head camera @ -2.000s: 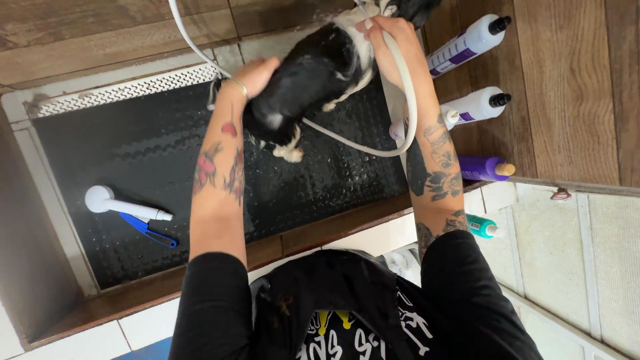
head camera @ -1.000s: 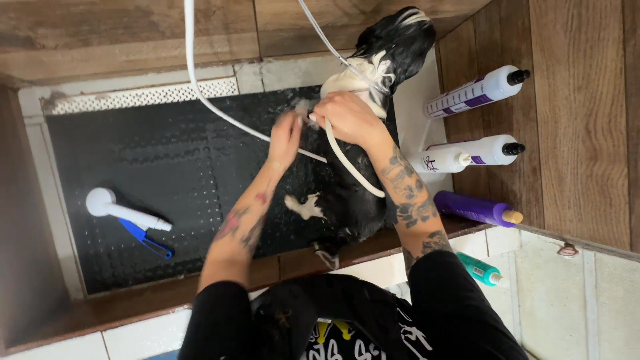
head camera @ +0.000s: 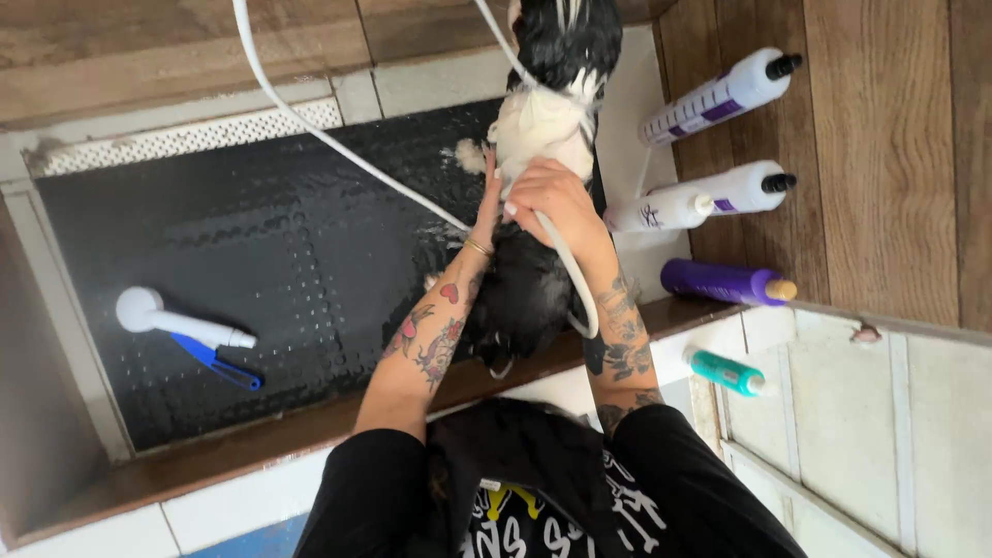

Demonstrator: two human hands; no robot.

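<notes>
A wet black and white dog (head camera: 527, 287) stands on the black textured mat of the washing basin, its head toward the top of the view. My right hand (head camera: 559, 203) is closed around the end of a white hose (head camera: 572, 267) over the dog's back, beside its pale shoulder area. On the dog's left flank lies my left hand (head camera: 490, 194), fingers extended and holding nothing that shows. Its palm side is partly hidden. The hose loops under my right forearm, and another stretch (head camera: 364, 167) crosses the mat toward the upper left.
On the mat's left lie a white shower head (head camera: 167, 316) and a blue-handled tool (head camera: 213, 363). Several bottles line the right side, among them a purple bottle (head camera: 721, 282) and a teal bottle (head camera: 725, 372). A wooden rim (head camera: 294, 430) borders the basin's near edge.
The dog has turned since the first frame; its head now points up. My left hand has moved from near the hose end, one second ago, to the dog's side. My right hand still holds the hose.
</notes>
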